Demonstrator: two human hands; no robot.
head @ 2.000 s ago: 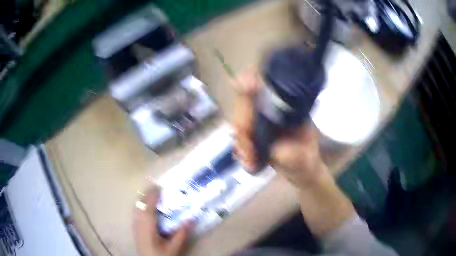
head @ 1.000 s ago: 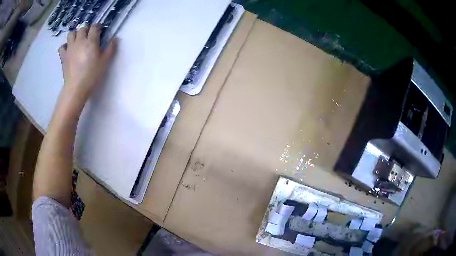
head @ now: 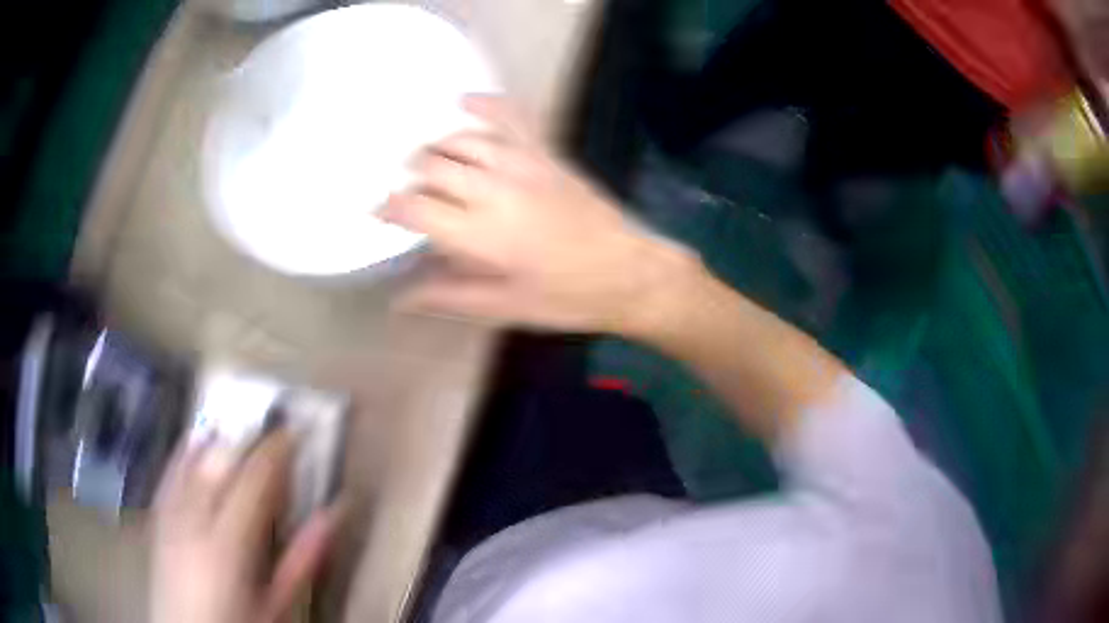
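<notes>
The view is strongly blurred. My right hand (head: 523, 225) is at the right side of the round white bucket or its white cover (head: 322, 140), palm down, fingers apart and reaching over the edge. Nothing shows in it. My left hand (head: 231, 517) is at the lower left, with its fingers over the pale fixture (head: 319, 444). The fingers hide part of the fixture, and blur hides whether they hold a part. No screwdriver can be made out.
The silver and dark metal box (head: 103, 420) stands left of the fixture on the tan bench (head: 158, 243). The bench edge runs past my right forearm. Green floor lies beyond. Something red (head: 985, 49) and a blurred yellow item (head: 1080, 146) are at the upper right.
The view has swung from the white board to the bucket. My left hand has moved from the board to the fixture. My right hand, holding the screwdriver two seconds ago, now shows without it.
</notes>
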